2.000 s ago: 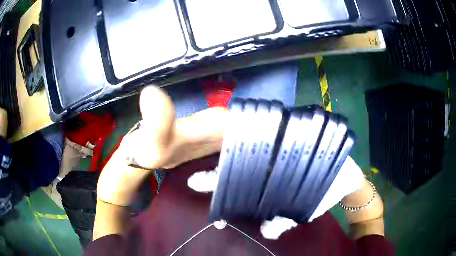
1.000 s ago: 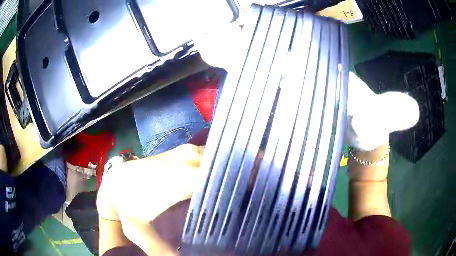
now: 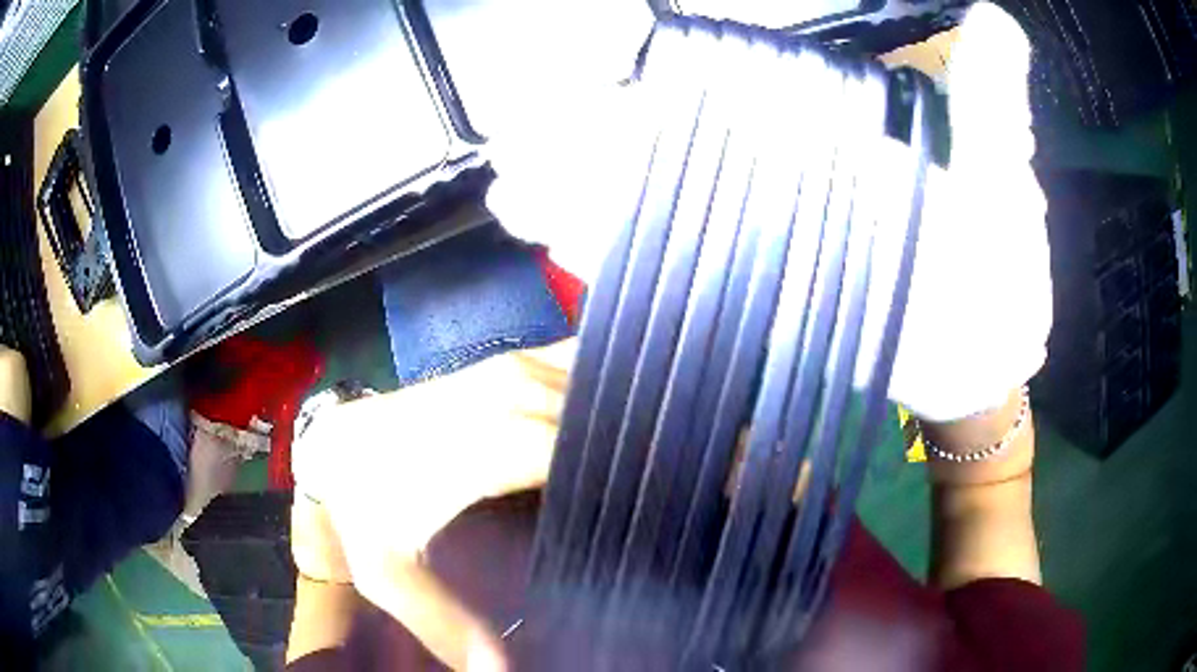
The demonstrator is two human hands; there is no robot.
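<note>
A row of several thin dark plastic frames (image 3: pixel 683 381) stands upright in front of me, edges facing the camera, its top overexposed. My left hand (image 3: pixel 433 460), bare, holds the row at its left side, with the fingers partly hidden behind the frames. My right hand (image 3: pixel 978 250), in a white glove, is on the right side of the row, thumb up and fingers over the rightmost frames. The glove is overexposed, so its finger outlines are hard to see. The lower end of the row is blurred.
A large glossy black blister tray (image 3: pixel 328 131) lies on the tan bench (image 3: pixel 99 374) beyond the frames. A single frame (image 3: pixel 76 217) lies at the bench's left. Black tray stacks (image 3: pixel 1109 309) are at right. A person's dark blue sleeve (image 3: pixel 99 525) is at left.
From two seconds ago, the row has been raised and turned so its long edges face me. Since one second ago, my gloved right hand has moved up and inward over the row's right side.
</note>
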